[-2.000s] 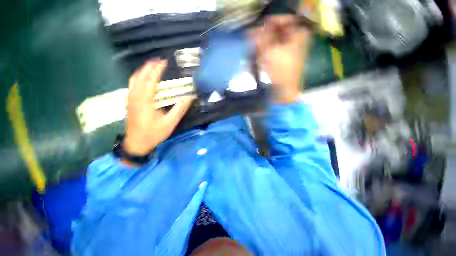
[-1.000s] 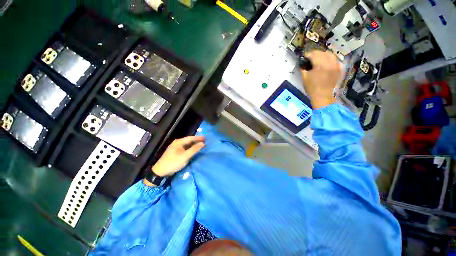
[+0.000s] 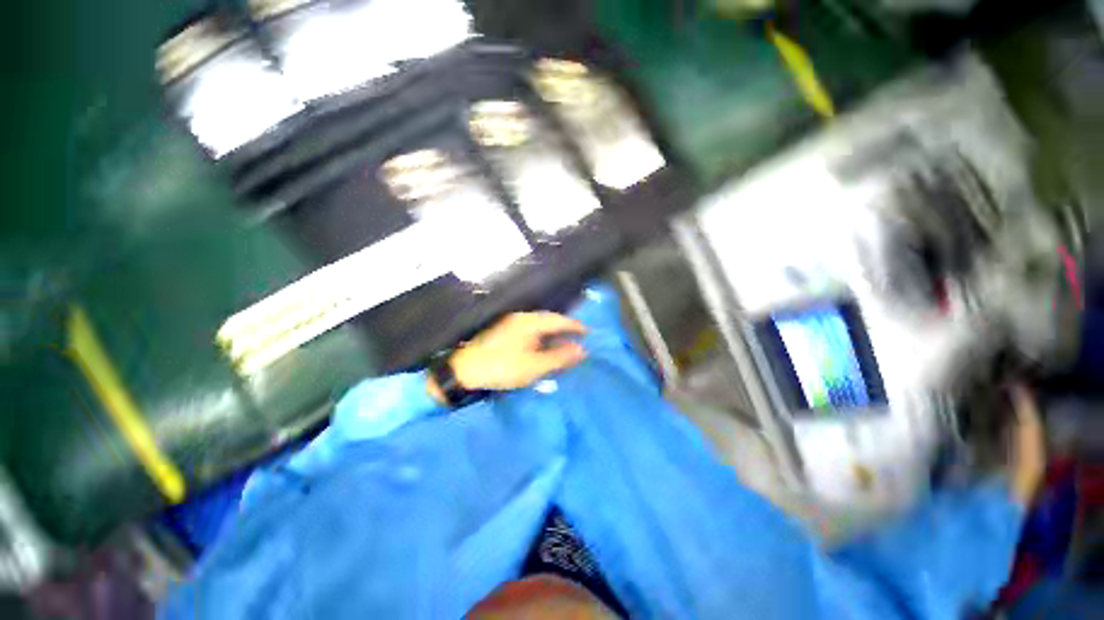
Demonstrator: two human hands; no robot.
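Observation:
The frame is blurred. My left hand (image 3: 515, 351) is near the middle, in front of the smock, with fingers curled and nothing seen in it. My right hand (image 3: 1027, 442) is a small blurred shape at the far right, beside the machine; what it holds cannot be told. Above my left hand lies the black phone tray (image 3: 351, 230) with three phone units (image 3: 533, 182) side by side. The white carrier strip (image 3: 333, 297) lies from the tray's lower left out over the green surface.
A second black tray with phone units (image 3: 230, 103) is at the upper left. The white bench machine (image 3: 787, 242) stands on the right with its lit touchscreen (image 3: 823, 357) and dark, blurred fixtures (image 3: 932, 236) on top. Yellow tape (image 3: 121, 400) marks the green surface.
The view has turned, so tray and machine sit differently in the picture. My right hand has moved from the machine's upper fixtures to its far right side. My left hand remains near the smock.

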